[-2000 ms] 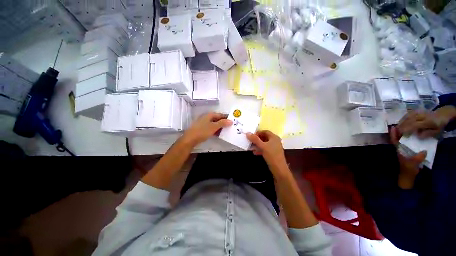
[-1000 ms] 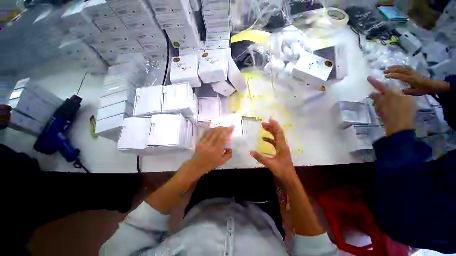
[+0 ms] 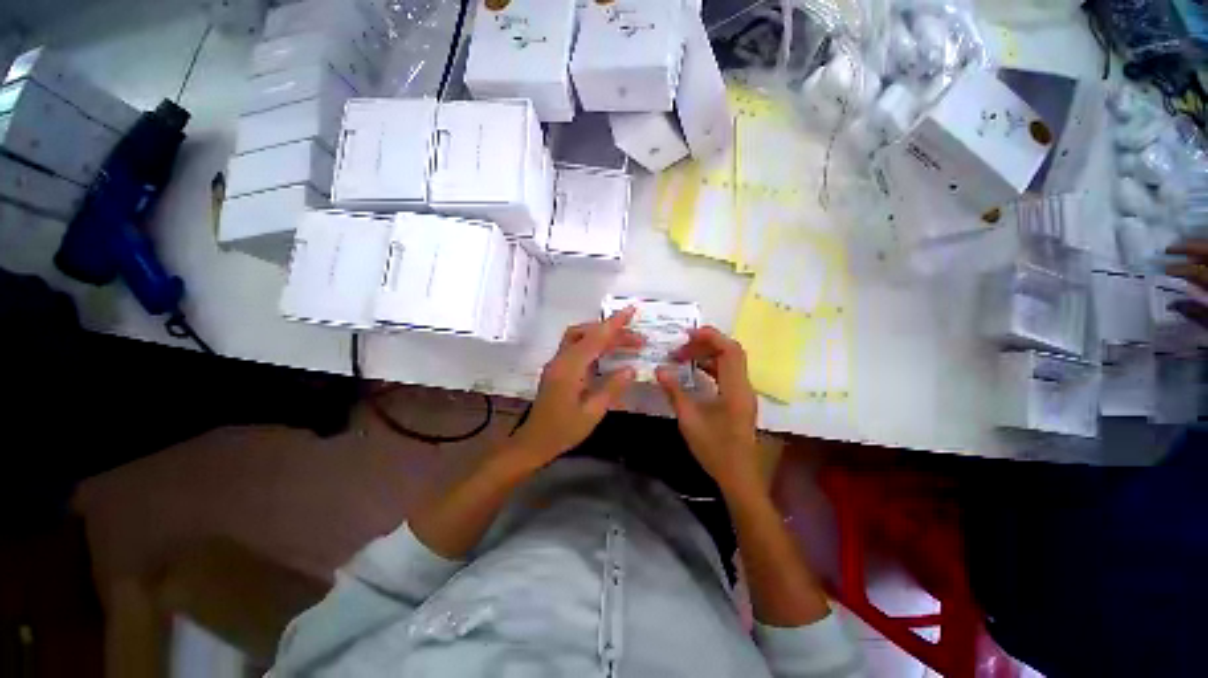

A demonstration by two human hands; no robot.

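Observation:
A small white product box [image 3: 649,331] with small dark print stands or lies at the bench's front edge between my hands. My left hand [image 3: 583,382] holds its left side, with fingers over the printed face. My right hand [image 3: 715,391] holds its right side. The fingers hide part of the face, and I cannot tell if a label is on it. Yellow label sheets [image 3: 782,311] lie just right of and behind the box. Stacked white boxes [image 3: 444,272] stand to the left.
A dark blue heat gun [image 3: 126,212] lies at the far left. Boxes with gold-brown dots [image 3: 523,53] stand at back centre. Clear bags [image 3: 848,66] lie behind. Open boxes [image 3: 1053,384] stand at right near another person's hand [image 3: 1188,272]. A red stool [image 3: 901,570] is below.
My hands have come together on a white box at the bench edge; a second ago they were apart with fingers spread. The neighbour's hands have moved mostly out of view at right.

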